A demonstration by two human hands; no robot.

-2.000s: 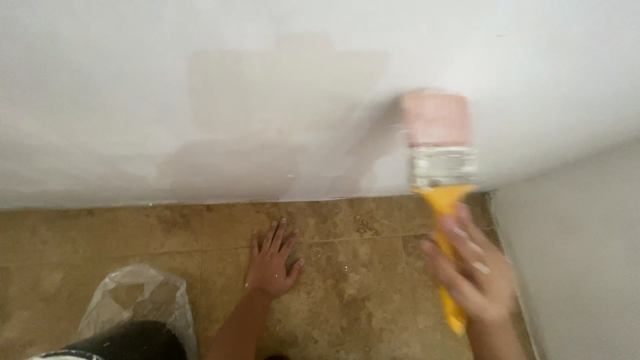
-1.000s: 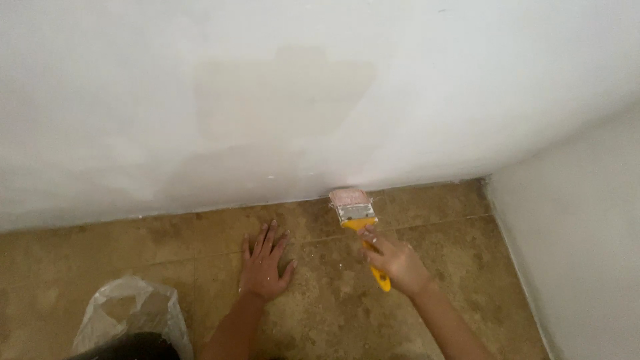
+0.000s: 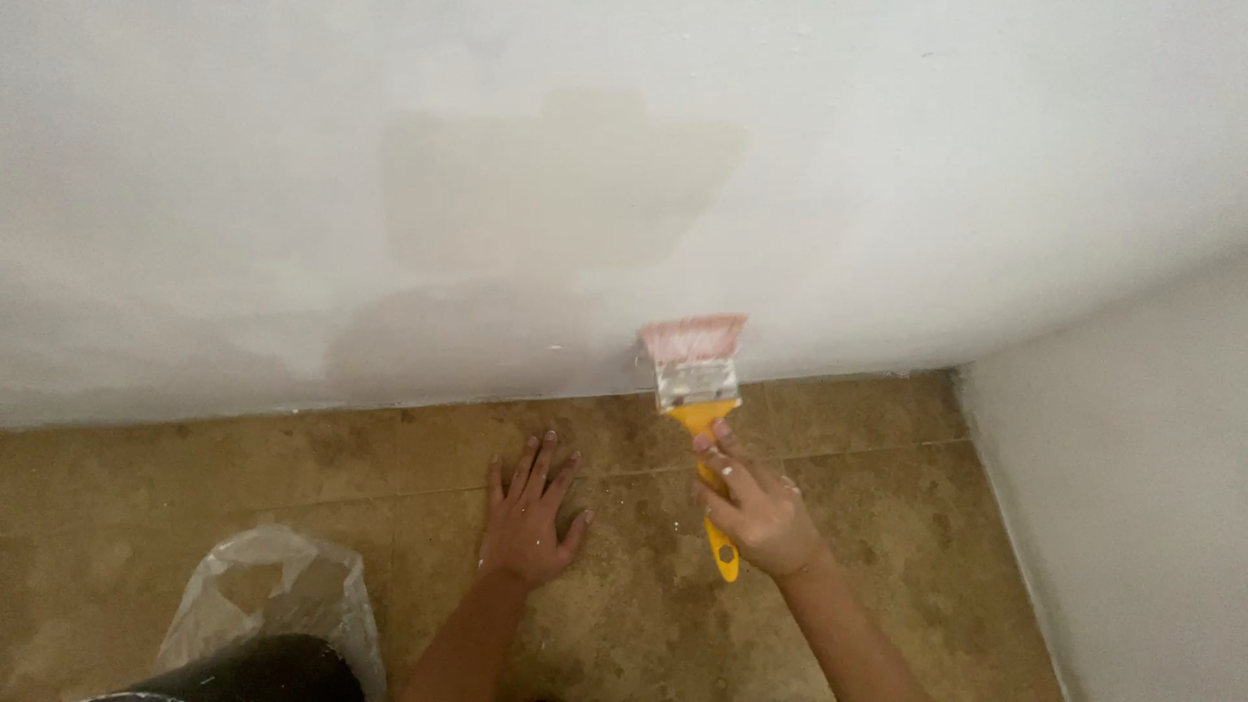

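Note:
My right hand (image 3: 765,517) grips the yellow handle of a flat paintbrush (image 3: 700,375), whose metal ferrule is smeared with white paint. The brush's pinkish bristles are splayed against the lower part of the white wall (image 3: 877,195), just above the floor line. A darker, greyish patch (image 3: 556,185) shows on the wall up and to the left of the brush. My left hand (image 3: 531,526) lies flat, fingers spread, on the brown tiled floor (image 3: 624,624), holding nothing. Small white specks dot both hands.
At the lower left a clear plastic bag (image 3: 283,561) lies on the floor around or beside a dark, rounded object (image 3: 263,668), partly cut off by the frame. A second wall (image 3: 1121,439) meets the painted wall at a corner on the right.
The brush in my right hand was higher on the wall two seconds ago, then down at the floor line; now its bristles are a little up the wall again. My left hand stays on the floor.

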